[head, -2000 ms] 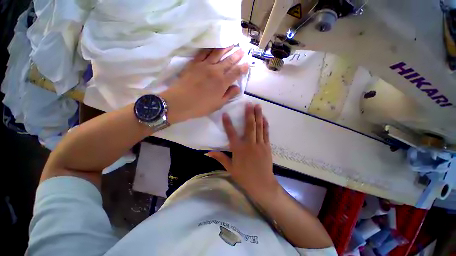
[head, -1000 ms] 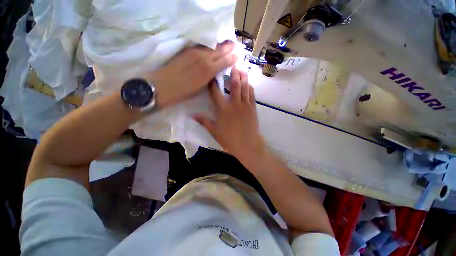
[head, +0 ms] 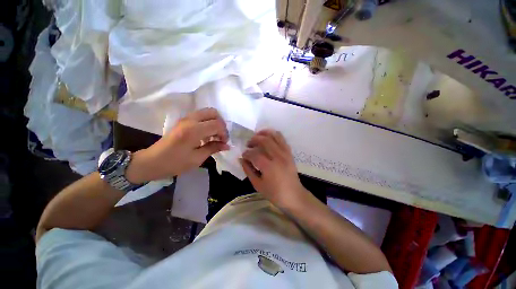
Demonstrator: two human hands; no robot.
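A white garment piece (head: 226, 103) lies bunched on the table left of the needle, its near edge hanging over the table's front edge. My left hand (head: 195, 138), with a watch on the wrist, pinches this cloth near the table edge. My right hand (head: 271, 161) is just right of it, fingers curled at the same cloth edge; the fingertips are partly hidden. The presser foot area (head: 300, 55) of the cream sewing machine (head: 418, 34) is under the bright lamp, away from both hands.
A large heap of white cloth (head: 170, 39) covers the left and back. The table's front edge carries a printed ruler (head: 362, 172). A red crate (head: 408, 240) with small scraps is below the table at right. Pale blue cloth (head: 499, 168) sits at the machine's right end.
Both hands have moved back from the needle area toward the table's front edge, drawing the near cloth with them. The hands are now side by side with fingers curled at its edge.
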